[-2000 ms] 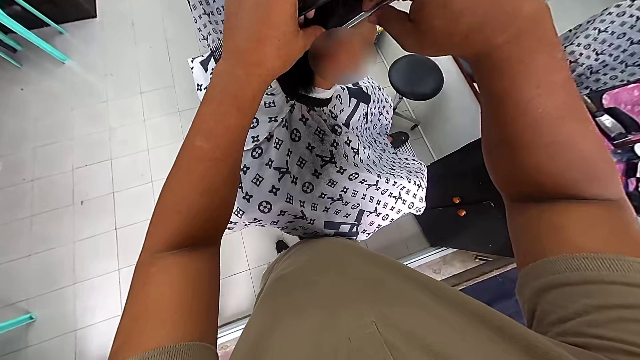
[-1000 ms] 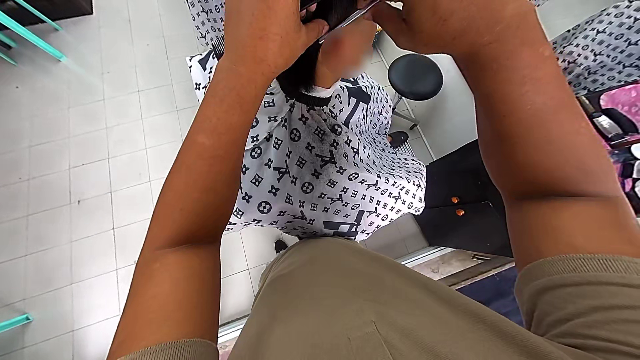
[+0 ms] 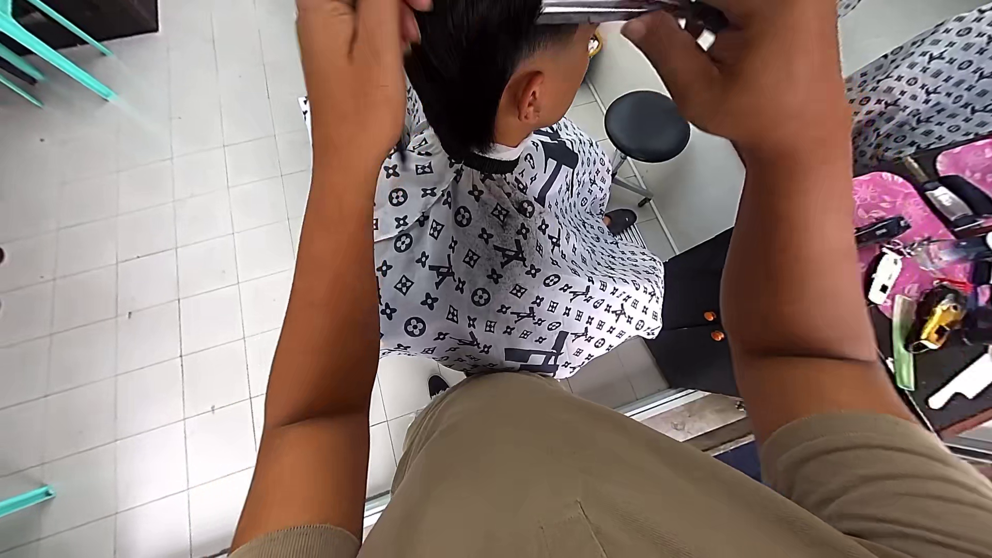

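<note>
A seated person (image 3: 477, 85) with dark hair wears a white barber's cape (image 3: 496, 263) with a black pattern and loose hair clippings on it. At the top edge, my right hand (image 3: 709, 77) grips a metal hair-cutting tool, likely scissors (image 3: 601, 11), whose blades lie against the hair above the ear. The upper part of this hand is cut off. My left hand (image 3: 360, 54) is at the left side of the head, its fingers mostly out of view. A dark, thin thing, perhaps a comb (image 3: 402, 139), shows just below it, and whether the hand holds it is unclear.
A round black stool (image 3: 647, 126) stands beyond the person at the right. On the right, a dark table (image 3: 949, 415) bears clippers, a white comb (image 3: 965, 381) and several tools. Black drawers (image 3: 690, 310) stand under my right forearm. Turquoise chair legs (image 3: 62, 46) are at the upper left.
My two hands have moved apart, and more of the person's head and ear shows between them. The cutting tool stays in my right hand.
</note>
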